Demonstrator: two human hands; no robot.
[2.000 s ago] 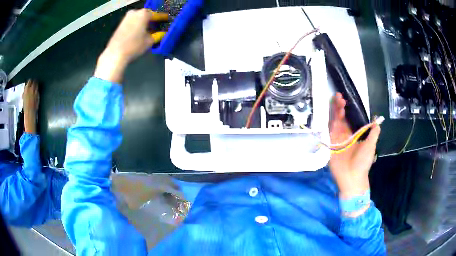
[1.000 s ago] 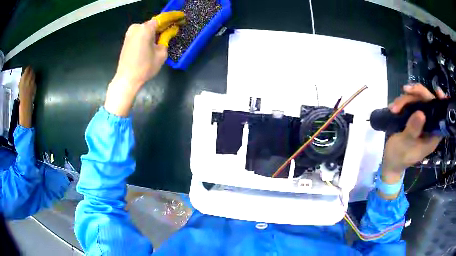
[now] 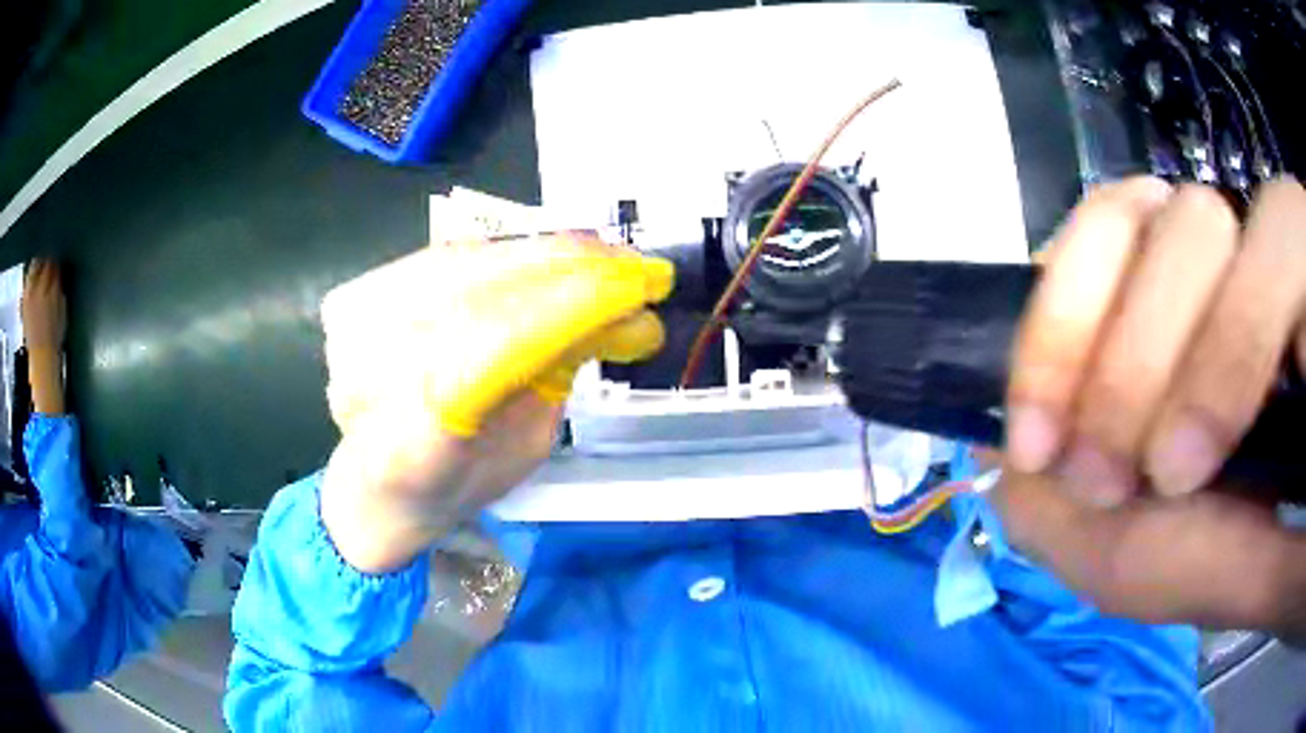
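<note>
The white housing (image 3: 716,427) lies in front of me, partly hidden by both hands. The round black module (image 3: 848,241) sits in its right part, with a thin wire across its face. My left hand (image 3: 466,358), with yellow finger cots, is above the housing's left side. Its fingertips are together; any screw between them is too small to see. My right hand (image 3: 1132,358) grips the black electric screwdriver (image 3: 938,344). The screwdriver points left over the housing's right side beside the module; its tip is not clear.
The blue screw bin (image 3: 332,115) holds many dark screws at the upper left. The white mat (image 3: 645,86) lies behind the housing. Black modules with wires (image 3: 1189,86) are at the far right. Another person's hand (image 3: 43,308) and blue sleeve are at the far left.
My left hand has left the screw bin and come over the housing. My right hand has brought the screwdriver left, from beside the mat to over the housing.
</note>
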